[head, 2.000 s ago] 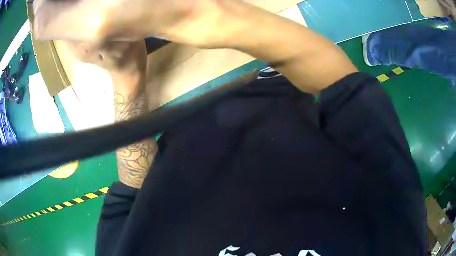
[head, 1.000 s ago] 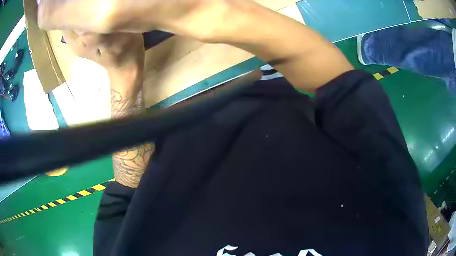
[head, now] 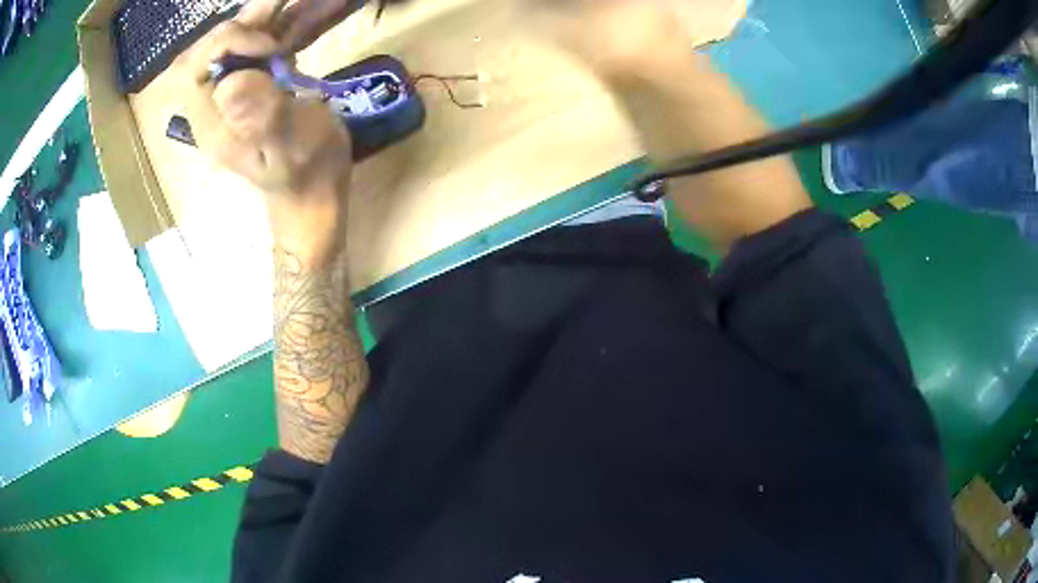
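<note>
The lavender-blue handle shell (head: 332,87) lies open side up, showing pale inner parts. Its wide end rests on the dark holding fixture (head: 393,128). Thin red and black lead wires (head: 453,89) stick out to the right of it. My left hand (head: 256,120) is closed around the narrow end of the shell. My right hand (head: 609,29) is at the top edge, blurred and partly cut off; its fingers and anything in them cannot be made out.
The speckled screw tray (head: 171,37) is at the upper left of the cardboard box (head: 114,148). A small black bar (head: 180,130) lies left of my left hand. White paper (head: 205,296) and lavender parts (head: 25,330) are further left. A blurred black cord (head: 842,131) crosses the upper right.
My right hand has moved right, away from my left hand. The shell, fixture, wires and screw tray have come into view. The black cord has swung from the left side to the right.
</note>
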